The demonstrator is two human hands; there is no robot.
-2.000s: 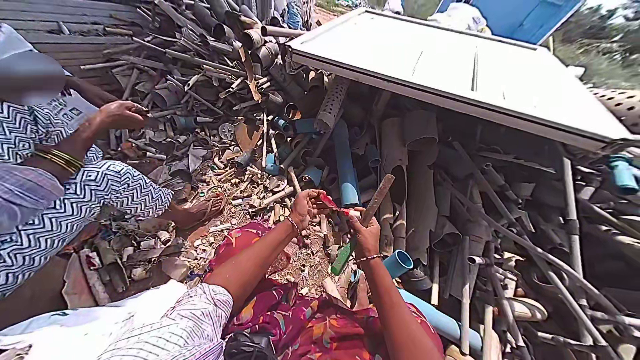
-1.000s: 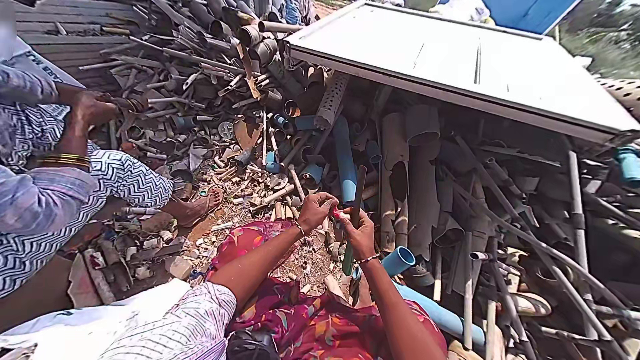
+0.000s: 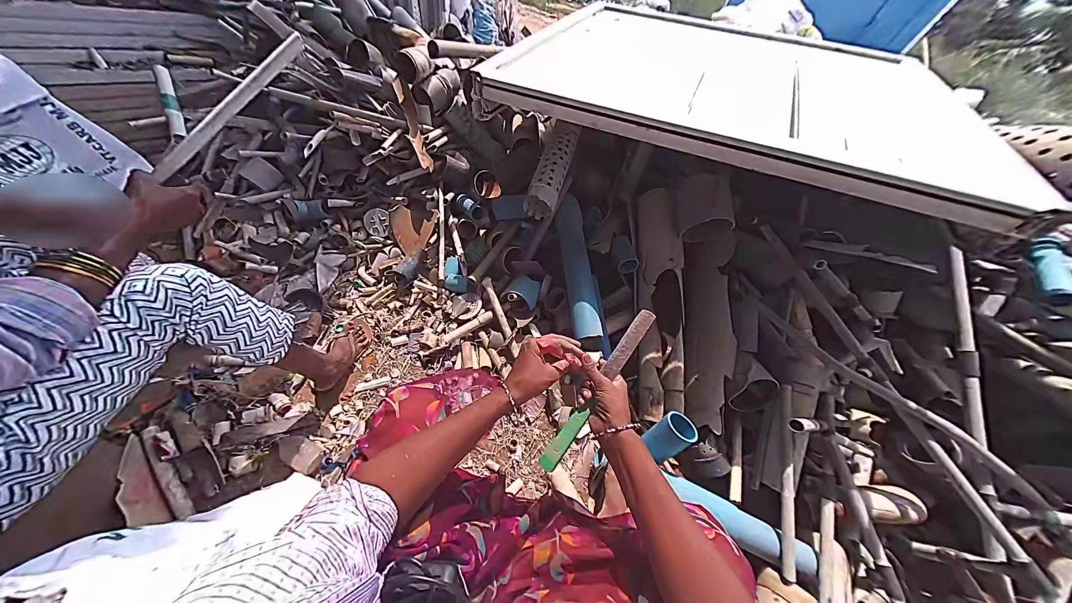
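Observation:
My left hand (image 3: 538, 368) is raised over my lap, its fingertips pinched on a small red piece (image 3: 563, 342) that the fingers mostly hide. Touching those fingertips is my right hand (image 3: 606, 397), closed around a flat tool with a green handle (image 3: 567, 438) and a rusty, dull blade (image 3: 630, 343). The blade slants up to the right of the hand; the green end points down and left. Below both hands lies a red patterned cloth (image 3: 536, 536) over my legs. A blue pipe end (image 3: 670, 435) is just right of my right wrist.
A co-worker's hand (image 3: 167, 205) at left grips a long grey strip (image 3: 234, 105); their foot (image 3: 339, 356) rests among scraps. Heaped pipes (image 3: 708, 310) fill the right, under a large white panel (image 3: 754, 100). Broken pipe pieces (image 3: 456, 331) cover the ground ahead.
The tool in my right hand has tilted from near upright to a slant. The red piece shows less than two seconds ago. The co-worker now holds a long strip raised up.

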